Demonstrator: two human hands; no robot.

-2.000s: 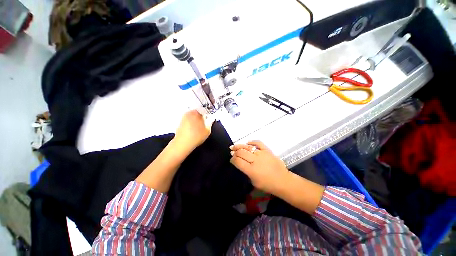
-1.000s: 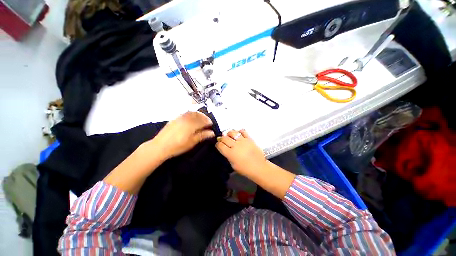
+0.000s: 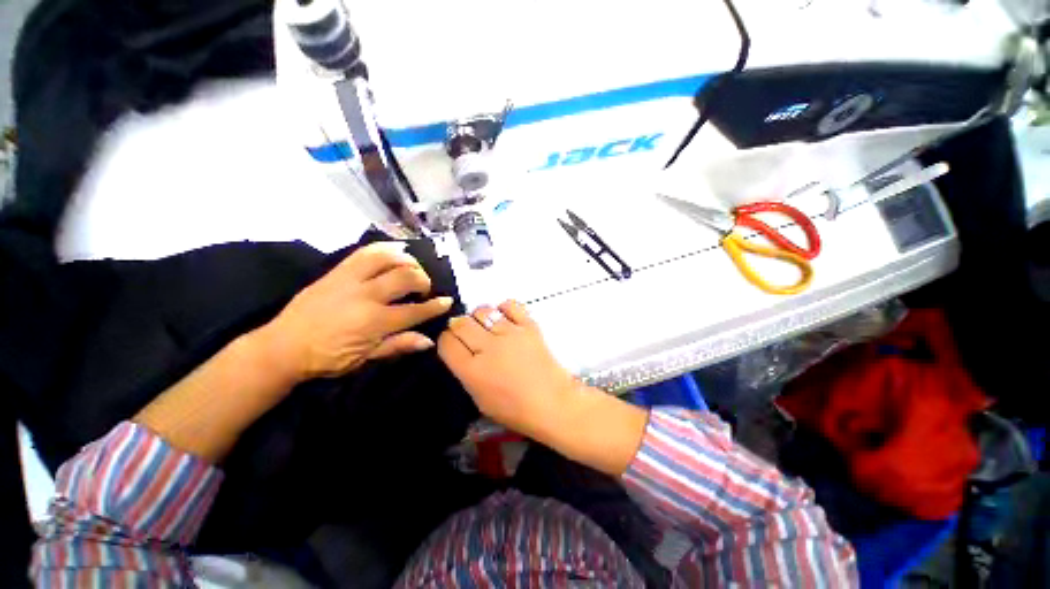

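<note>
The black garment piece (image 3: 138,311) spreads left of the needle and down over the lap. Its edge lies under the needle area (image 3: 420,236) of the white sewing machine (image 3: 576,109). My left hand (image 3: 351,311) lies on the cloth just in front of the needle, fingers bent, thumb and fingertips on the edge. My right hand (image 3: 501,362) holds the cloth edge with its fingertips, close beside the left fingertips. The presser foot and needle tip are too small to tell clearly.
Black thread snips (image 3: 595,245) lie right of the needle. Scissors with red and yellow-orange handles (image 3: 754,242) lie further right. A ruler scale (image 3: 691,354) runs along the table's front edge. Red cloth (image 3: 898,414) lies below right. Dark cloth (image 3: 138,52) heaps at the back left.
The left hand has moved back from the needle and flattened over the cloth; the right hand has come closer to it. The cloth edge now shows under the needle area. The view has shifted closer.
</note>
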